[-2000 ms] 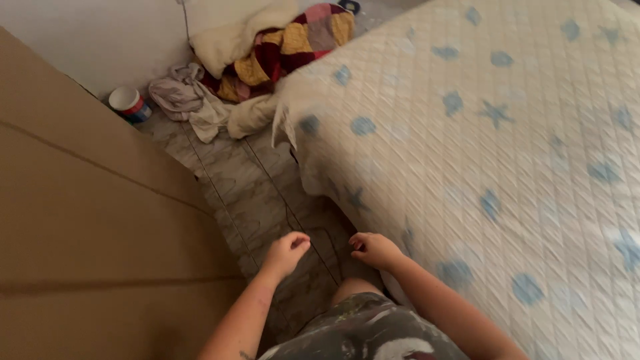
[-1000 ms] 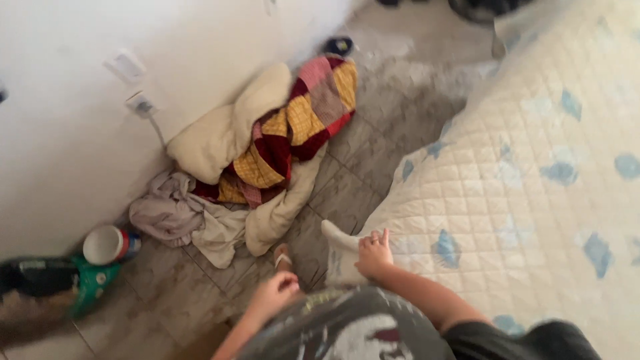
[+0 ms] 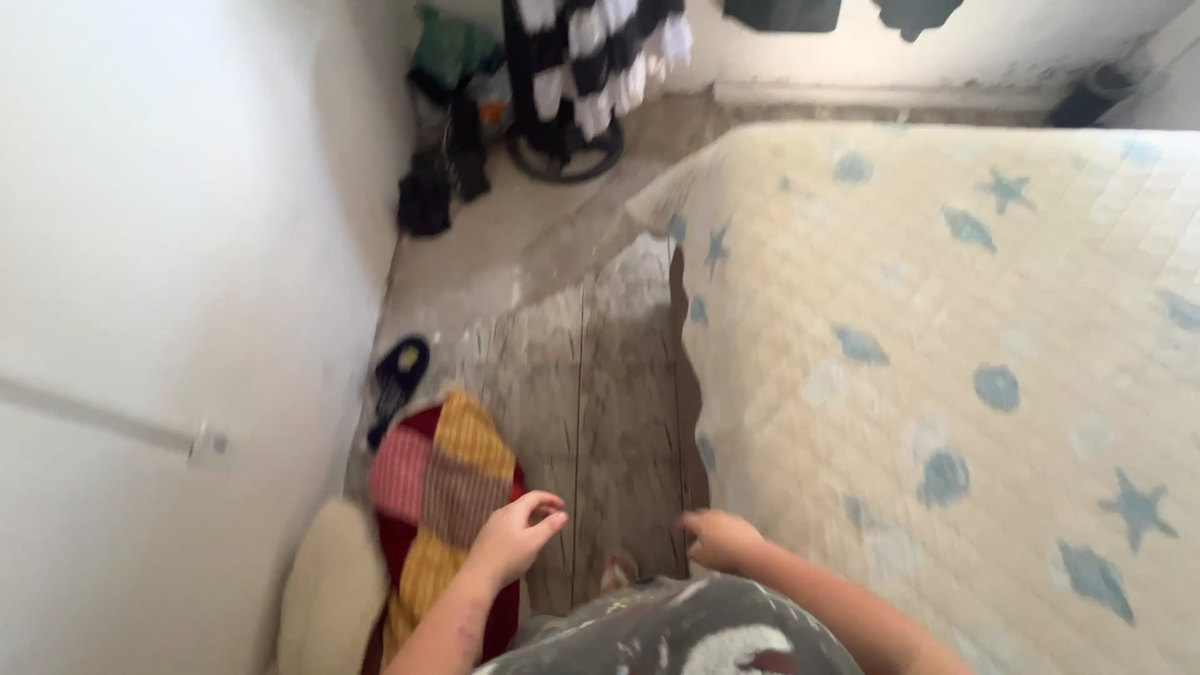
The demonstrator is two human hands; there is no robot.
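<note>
My left hand [image 3: 517, 534] hangs in front of me with its fingers curled apart and nothing between them. Beneath and beside it lies a patchwork blanket [image 3: 469, 459] in yellow, red and pink on the floor. My right hand [image 3: 720, 540] is by the near side edge of the bed, its fingers bent and holding nothing that I can see; whether it touches the cover is unclear. A cream quilted bedspread [image 3: 900, 412] with blue shells and starfish covers the bed.
A cream pillow-like bundle [image 3: 330, 586] lies against the left wall. Beyond the blanket is a dark slipper [image 3: 403, 370]. Black and white clothes [image 3: 591, 56] hang over a round black base [image 3: 565, 164]. Dark bags [image 3: 424, 197] stand in the corner, a dark bin [image 3: 1092, 94] at the far right.
The view has moved forward along the bed, past the cardboard-brown surface and white bucket seen earlier. My right hand has come off the bedspread corner where it was a second ago.
</note>
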